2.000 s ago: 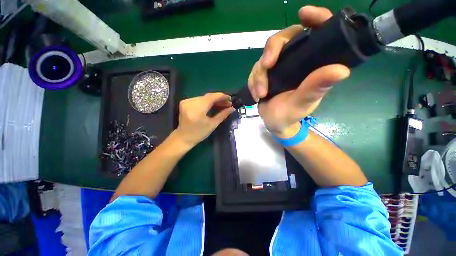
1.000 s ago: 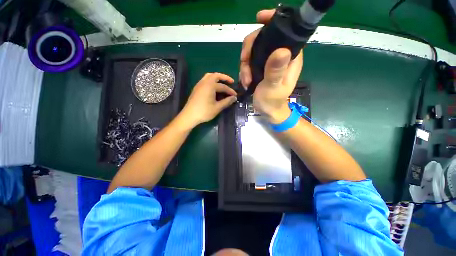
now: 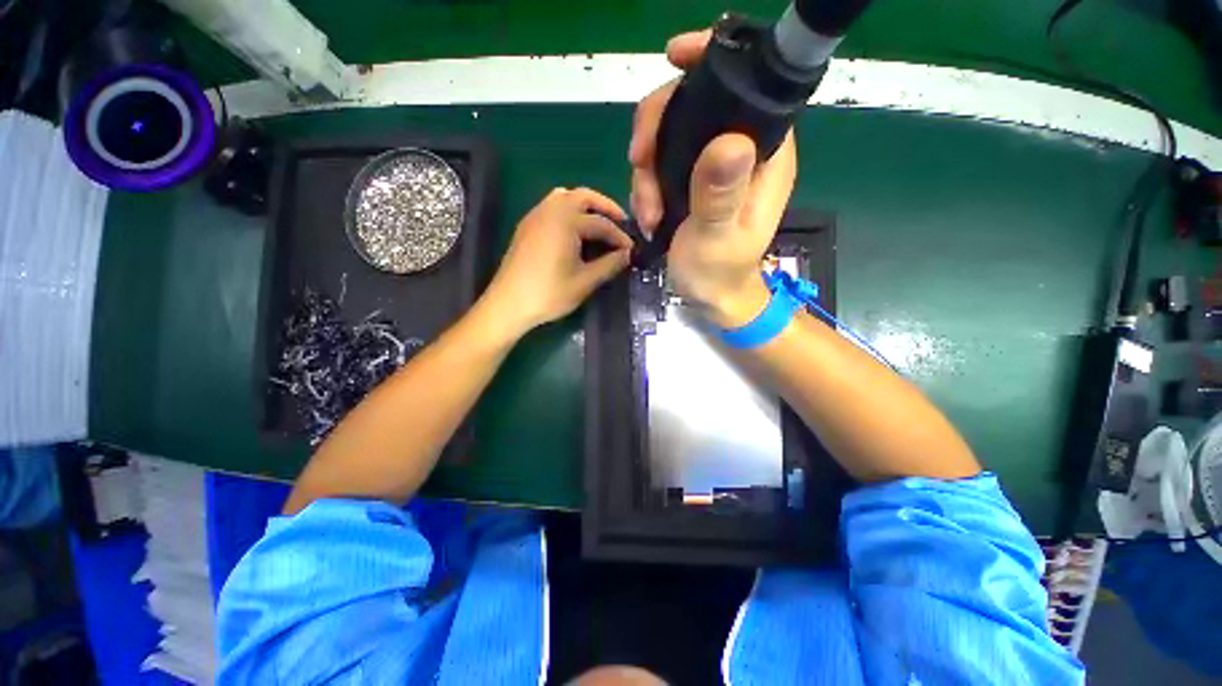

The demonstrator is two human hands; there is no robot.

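The open device (image 3: 713,402), with a large silver-white rectangle, lies in a black foam-lined fixture (image 3: 610,529). My right hand (image 3: 724,228) is wrapped around a thick black electric screwdriver (image 3: 724,107), its tip pointing down at the device's top left corner. A blue wrist strap (image 3: 771,315) is on my right wrist. My left hand (image 3: 563,255) is at the same corner, thumb and fingertips pinched close beside the screwdriver tip. Whether a tiny part is between them is too small to tell. My right hand hides part of the device's top end.
At left a black parts tray (image 3: 311,201) holds a round dish of silver screws (image 3: 406,212) and a tangled dark, silvery pile (image 3: 335,355). A purple-ringed object (image 3: 140,127) and white stacked trays (image 3: 40,282) are further left. A slim black box (image 3: 1120,416) lies at right. A white rail (image 3: 536,81) runs behind.
The screwdriver and my right hand have swung left and more upright since two seconds ago. Since one second ago they shifted only slightly. My left hand stays at the device's top left corner.
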